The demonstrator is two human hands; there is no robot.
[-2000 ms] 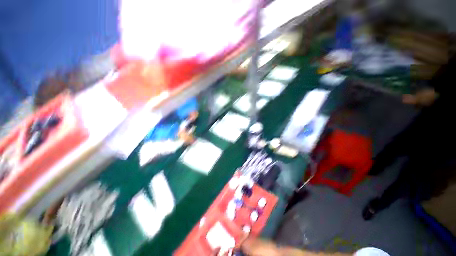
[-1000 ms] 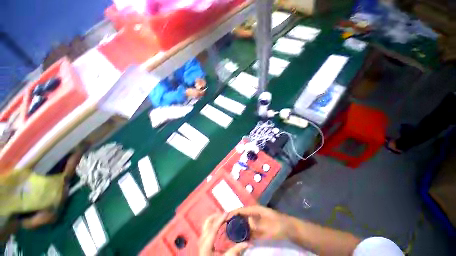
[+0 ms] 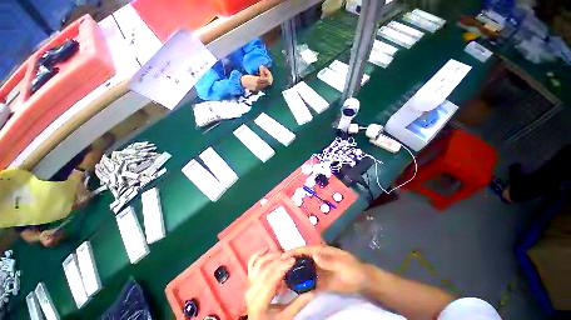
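Observation:
A black round smartwatch body (image 3: 302, 275) with a small blue patch on it is held between my two hands at the bottom centre. My left hand (image 3: 266, 284) is at its left side and my right hand (image 3: 335, 270) at its right. Below them is a red-orange compartment tray (image 3: 241, 240). It holds a squarish black watch body (image 3: 221, 274), a round black one (image 3: 190, 307) at the lower left, and a white card (image 3: 285, 227) in its end compartment.
A charging tray (image 3: 346, 192) with white pucks and a blue pen adjoins behind. White cables (image 3: 341, 153), a camera (image 3: 349, 114) and a gift box (image 3: 422, 119) stand beyond. Narrow boxes (image 3: 209, 175) line the green bench; a metal post (image 3: 361, 56) rises from it. Other workers' hands are across.
The view has shifted and become sharper, showing more of the compartment tray. The watch body, held in both hands a second ago too, now shows a blue patch.

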